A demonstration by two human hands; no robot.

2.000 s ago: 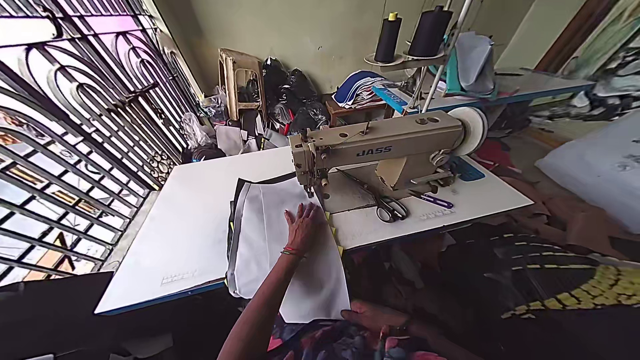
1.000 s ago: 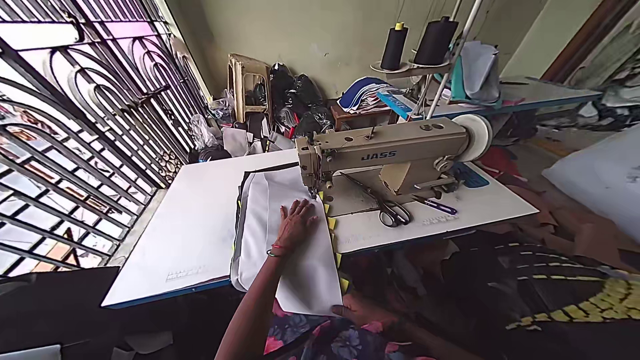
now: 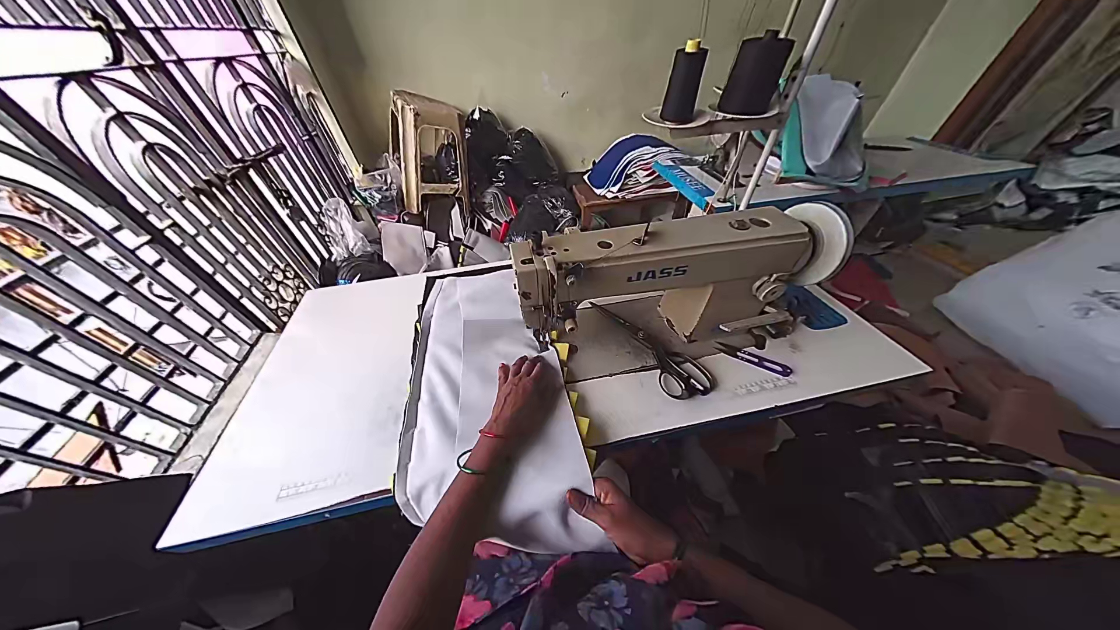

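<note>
White fabric [image 3: 490,420] with a dark layer under its left side and yellow notched tabs [image 3: 583,427] along its right edge lies on the white sewing table [image 3: 332,385]. Its upper right part is at the needle of a beige Jass industrial sewing machine [image 3: 674,262]. My left hand [image 3: 522,394] rests on the fabric just in front of the presser foot, palm down, pressing on it. Near the table's front edge, my right hand [image 3: 626,516] grips the fabric's lower right edge, thumb on top. Black-handled scissors [image 3: 684,374] and a purple-handled thread snipper [image 3: 754,359] lie right of the needle.
Black thread cones [image 3: 682,83] stand on the thread stand behind the machine. A metal window grille [image 3: 175,201] runs along the left. Behind the table are a plastic stool [image 3: 429,149] and black bags [image 3: 516,166]. Dark pieces with yellow tabs [image 3: 1006,516] lie at the lower right.
The fabric has turned and shifted at the needle. My right hand, low at the fabric's bottom edge before, now shows plainly on its lower right edge. My left hand stays on the fabric.
</note>
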